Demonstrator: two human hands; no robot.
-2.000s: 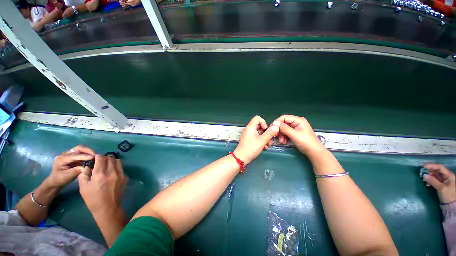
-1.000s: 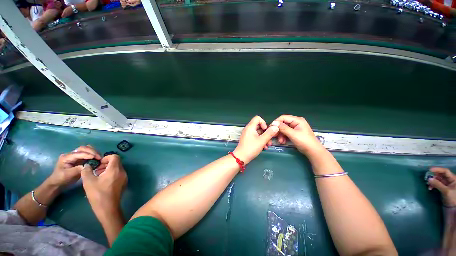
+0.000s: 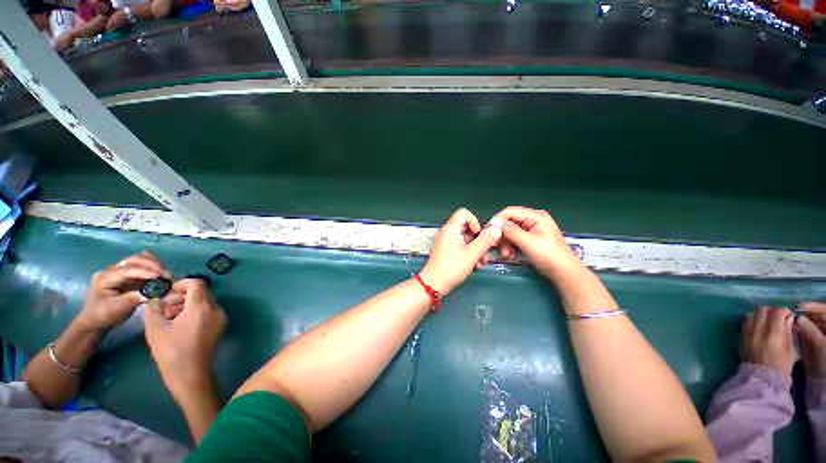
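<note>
My left hand (image 3: 459,250) and my right hand (image 3: 534,239) meet fingertip to fingertip at the edge rail (image 3: 362,235). The fingertips are pinched together; whatever is between them is hidden or too small to tell. A small clear piece (image 3: 484,314) lies on the green bench below my hands. A clear plastic bag (image 3: 508,425) with yellow and silver bits lies nearer my body, between my forearms. A thin dark tool (image 3: 414,362) lies left of the bag.
At left, a neighbour's hands (image 3: 186,321) hold a black case (image 3: 156,288); another black case (image 3: 220,263) lies near the rail. At right are another person's hands (image 3: 770,336). A white post (image 3: 118,136) rises at left. The green conveyor belt (image 3: 408,154) runs beyond the rail.
My hands stay almost still. The left neighbour's black case is now tilted into view. At right, the other person's two hands have come together, with pink sleeves showing.
</note>
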